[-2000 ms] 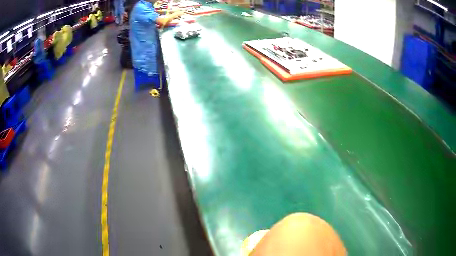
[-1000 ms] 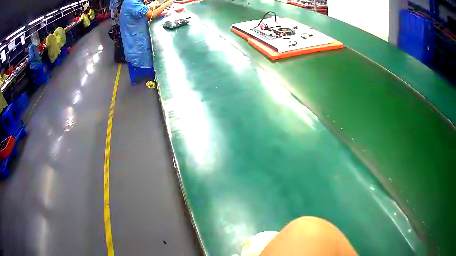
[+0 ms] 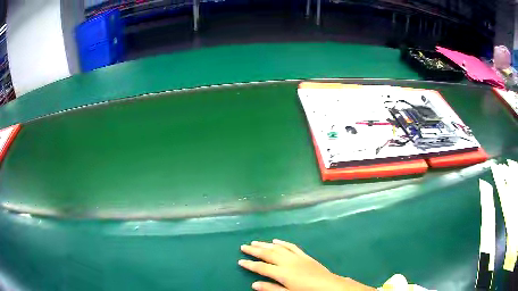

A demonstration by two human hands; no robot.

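A flat display unit (image 3: pixel 369 105) lies back side up on a red-orange foam-edged pallet (image 3: pixel 375 170), right of centre. Its motherboard (image 3: pixel 434 135) has a black cooler (image 3: pixel 423 113), black cables and red and yellow wires. My right hand (image 3: pixel 289 267) is at the bottom centre, palm down over the near green bench, fingers spread and pointing left. It holds nothing and is apart from the unit. A pale cuff shows at its wrist. My left hand is not in view.
Pale strips with black ends (image 3: pixel 487 227) lie at the right edge. A black tray (image 3: pixel 434 63) and a pink sheet (image 3: pixel 471 67) are at the back right. Another pallet corner (image 3: pixel 7 139) shows at the left edge. A blue bin (image 3: pixel 101 41) stands behind the green bench (image 3: pixel 170 153).
The view has swung right, from along the aisle to across the bench. The worker in blue has left the picture. A nearer unit and my spread fingers now show.
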